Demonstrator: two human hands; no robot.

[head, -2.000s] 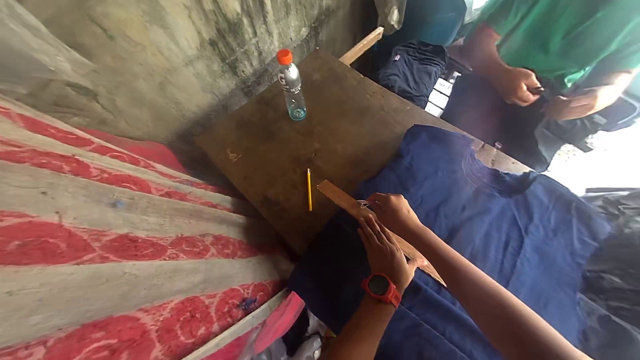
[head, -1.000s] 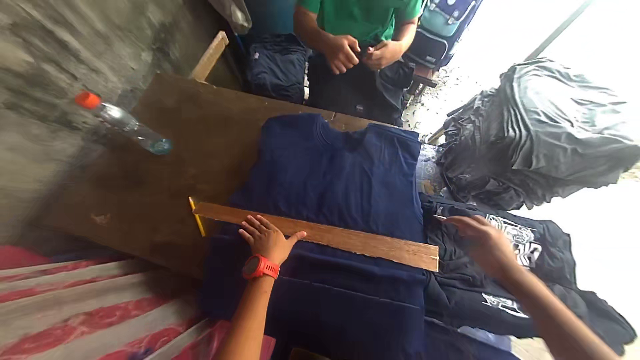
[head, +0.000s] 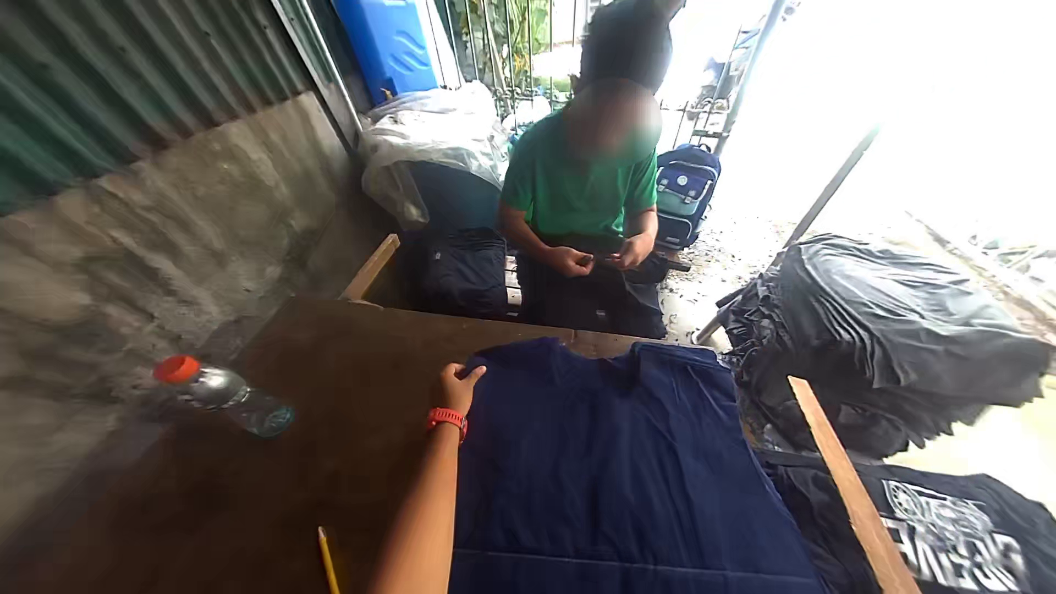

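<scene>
Navy fabric pieces (head: 610, 462), with a neckline cut at the far edge, lie flat on a dark wooden table (head: 239, 495). My left hand (head: 459, 388), with a red watch at the wrist, is at their far left corner, thumb and fingers on the cloth's edge. My right hand is out of the frame. A wooden strip (head: 854, 487) lies slanted at the right, over black printed cloth (head: 949, 528). On the table to the left of my forearm is a yellow pencil (head: 328, 561).
A clear bottle with an orange cap (head: 231, 396) lies at the left. Across the table a person in a green shirt (head: 582, 181) holds something small. Grey cloths (head: 899, 322) are heaped at the right. A wooden bar (head: 371, 268) juts up beyond the table's far edge.
The wooden strip, earlier across the navy fabric, is now at the right over the black cloth. My left hand has moved from the strip to the fabric's far left corner. The view has swung up.
</scene>
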